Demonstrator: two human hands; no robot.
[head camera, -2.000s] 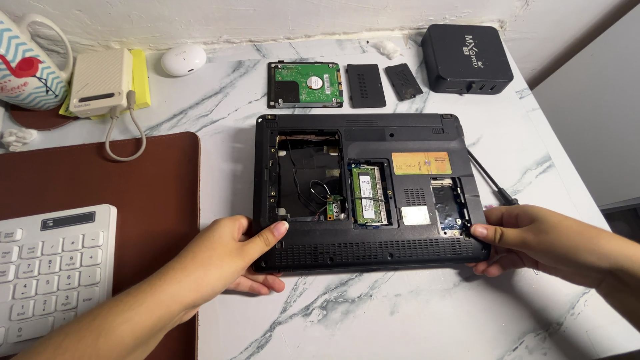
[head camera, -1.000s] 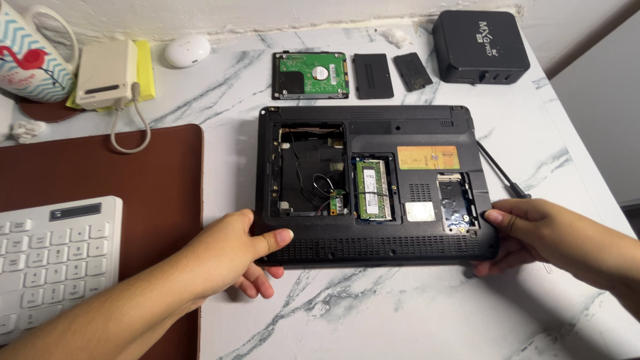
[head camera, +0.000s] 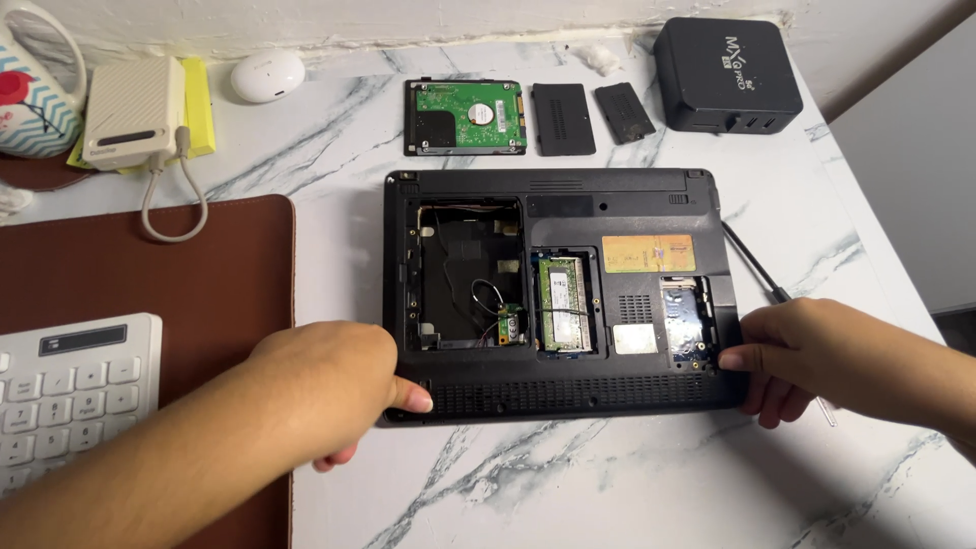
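A black laptop (head camera: 564, 389) lies bottom side up on the marble-patterned table. My left hand (head camera: 335, 374) grips its near left corner, thumb on top and fingers below the edge. At the near right corner, my right hand (head camera: 778, 354) holds the laptop the same way. Three bays in its underside are uncovered: a large one at left with thin cables and a small green board (head camera: 512, 324), a middle one with a green memory module (head camera: 564, 305), and a small one at right (head camera: 686, 320). A screwdriver (head camera: 762, 274) lies partly behind my right hand.
Behind the laptop sit a hard drive (head camera: 469, 118), two black covers (head camera: 563, 118) (head camera: 625, 113) and a black TV box (head camera: 724, 76). At left are a brown desk mat (head camera: 152, 259), a white keypad (head camera: 76, 381), a cream power bank (head camera: 137, 114), a white earbud case (head camera: 267, 76) and a patterned mug (head camera: 38, 91).
My left hand has turned, with its thumb now lower on the laptop's near left corner. My right hand keeps its place at the near right corner.
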